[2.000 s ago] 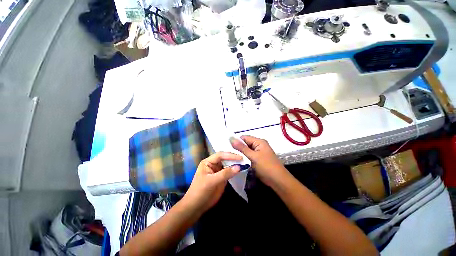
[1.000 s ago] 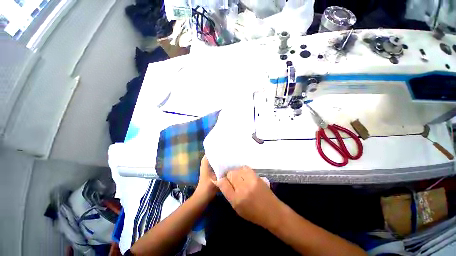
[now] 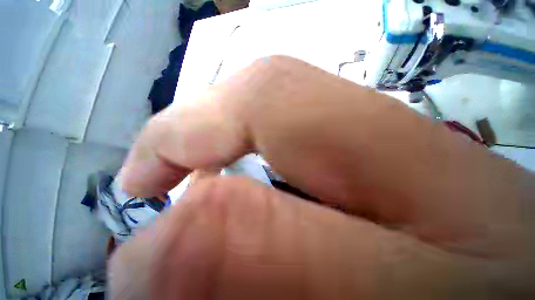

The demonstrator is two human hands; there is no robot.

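Note:
My right hand fills the middle and lower right, very close to the camera and blurred. Its index finger is bent over to the left, with the rest of the hand below; whether it holds anything I cannot tell. My left hand is not seen. A small white patch shows between the fingers, too little to name. The plaid panel is not visible. Behind my hand, the left end of the sewing machine shows, and the red scissors are mostly hidden.
The white sewing table reaches back at the upper left. A small brown block lies on the machine bed. Dark cloth hangs beside the table's left edge. Pale fabric pieces lie lower left by a light wall.
My right hand has left the white piece and come up close to the camera. My left hand and the plaid panel are out of sight. The view has shifted.

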